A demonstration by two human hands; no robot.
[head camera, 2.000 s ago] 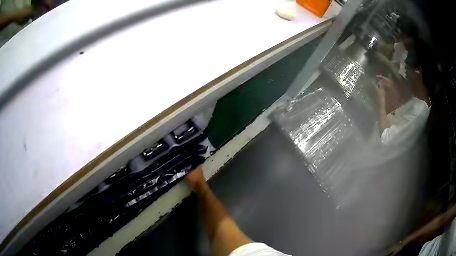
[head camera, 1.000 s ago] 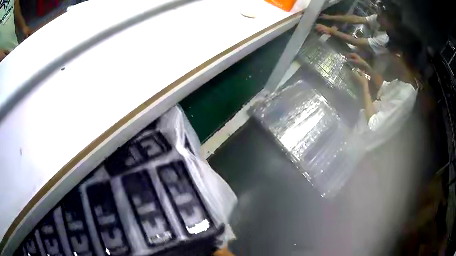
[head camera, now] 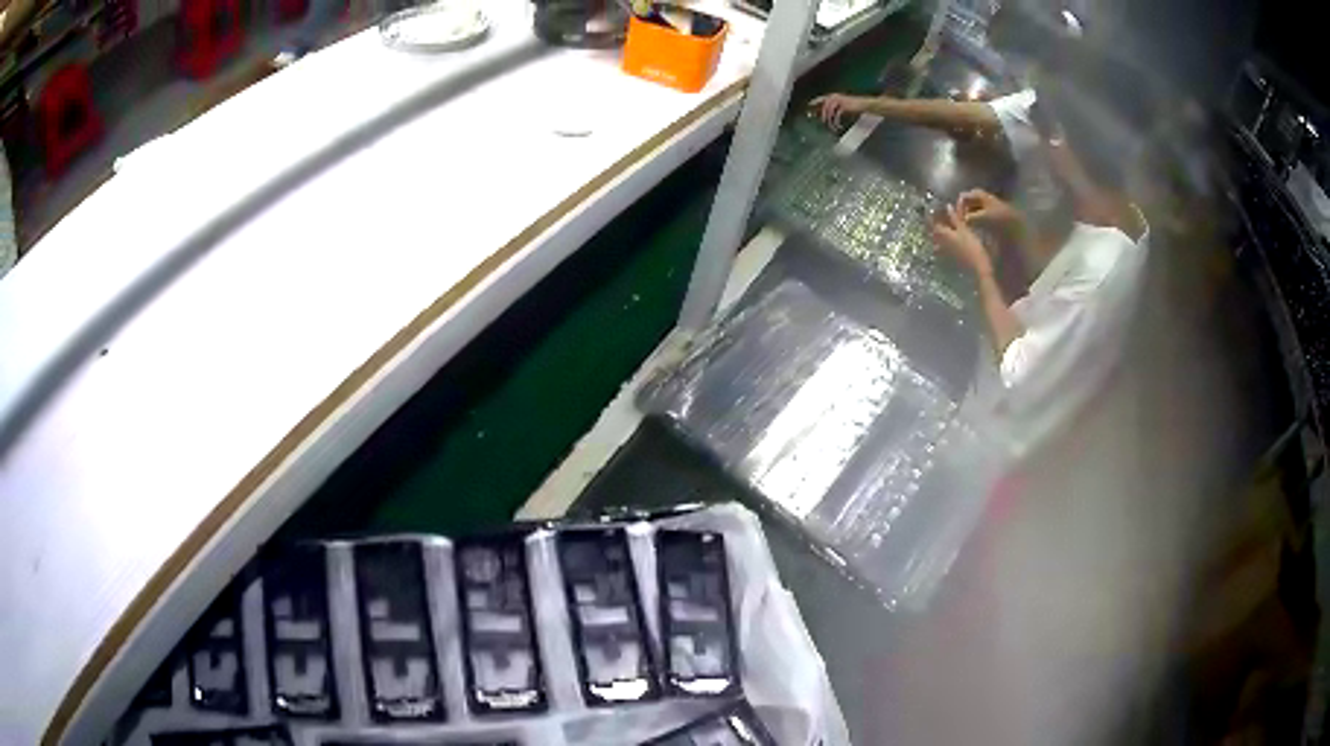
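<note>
A tray of black parts (head camera: 449, 627) lies at the bottom of the view, nearest to me. Its pale lining holds a row of black rectangles with grey shapes, and parts of a further row show at the bottom edge. The lining sticks up crinkled at the right side. Neither my left hand nor my right hand is in view, so their hold on the tray cannot be seen.
A glossy clear tray (head camera: 834, 423) lies on the dark bench. Beyond it is a tray of green boards (head camera: 875, 219), with seated people in white tops (head camera: 1076, 313). A pale post (head camera: 747, 175) stands beside the green belt (head camera: 496, 423). The white shelf (head camera: 292, 292) bears an orange box (head camera: 674, 50).
The black-parts tray has come off the belt side towards me and turned, its row now facing me. My hand has left the view. The view has shifted, showing more of the shelf's far end.
</note>
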